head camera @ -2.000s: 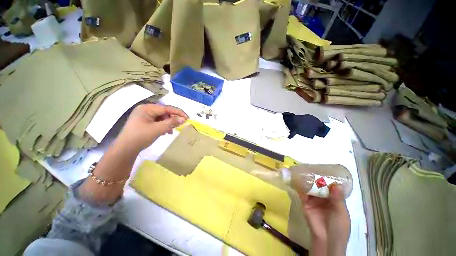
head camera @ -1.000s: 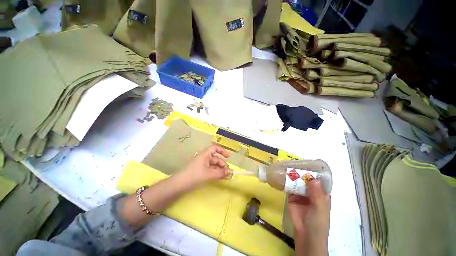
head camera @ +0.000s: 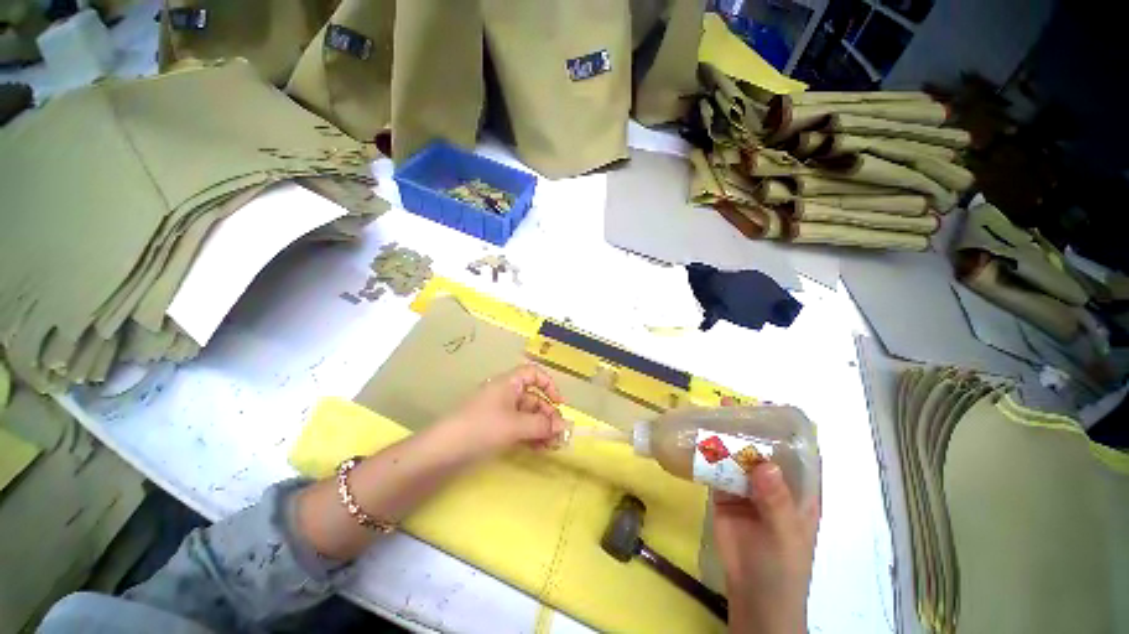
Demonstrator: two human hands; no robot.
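Note:
My right hand holds the clear glue bottle on its side, nozzle pointing left. My left hand pinches a small metal piece at the nozzle tip, above the khaki bag panel. The piece is partly hidden by the fingers. The yellow lining piece lies over the near part of the panel. The yellow bar with a black centre strip lies along the far edge. A hammer rests on the yellow lining piece, left of my right hand.
A blue parts bin, loose metal pieces and a black cloth lie beyond the panel. Khaki panel stacks stand left and right. Upright part-made bags and folded bag bodies are at the back.
My left hand has moved from the bar's left end to the nozzle tip with a small piece in its fingers. The bottle has shifted slightly left. The last second shows little movement.

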